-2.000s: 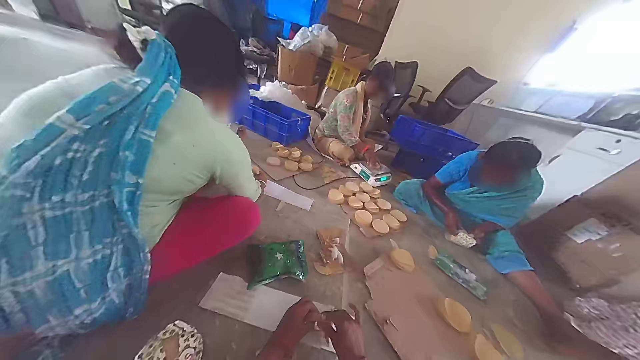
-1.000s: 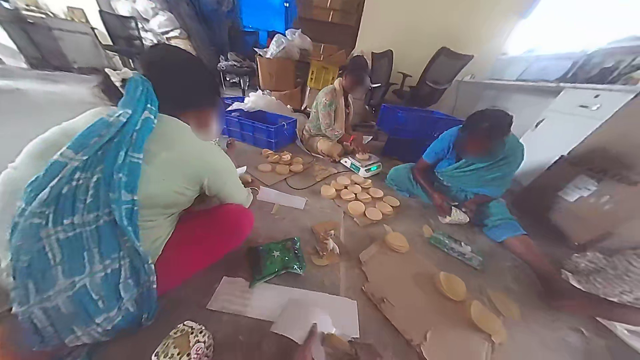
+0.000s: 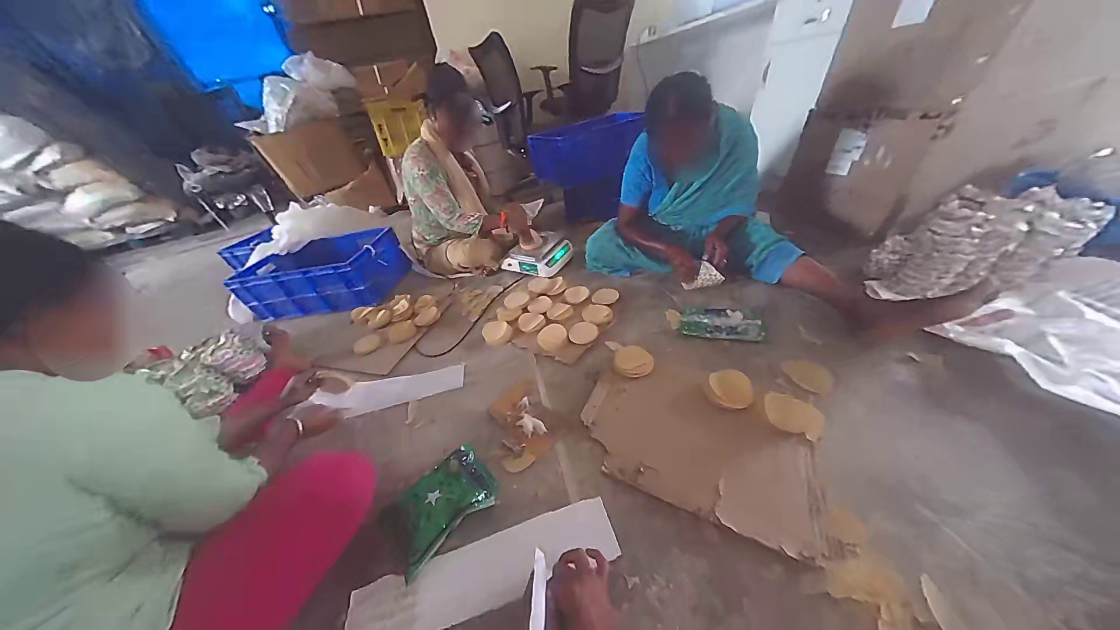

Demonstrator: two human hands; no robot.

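Note:
My right hand (image 3: 584, 584) is at the bottom centre, its fingers curled over the near right part of a long white sheet (image 3: 516, 560) on the floor. A narrow, upright white folded edge (image 3: 538, 588) stands just left of the fingers; whether they grip it is unclear. My left hand does not show. Left of the sheet lies a green plastic packet (image 3: 446, 503) with a star on it. Beyond my hand, a flattened cardboard piece (image 3: 682, 464) bears small stacks of round, flat, yellowish discs (image 3: 729, 388). Scraps of brown and white wrapping (image 3: 525, 420) lie between.
A person in light green (image 3: 114, 490) sits close on the left, handling a white strip (image 3: 394, 389). Two people sit ahead, one at a digital scale (image 3: 538, 255), near more disc stacks (image 3: 553, 337). A blue crate (image 3: 324, 280) stands back left, a green packet (image 3: 722, 324) ahead right.
Two seconds ago both my hands showed close together; now only the right does. A white piece lay over the sheet one second ago, and a narrow upright edge shows there now. The view has shifted.

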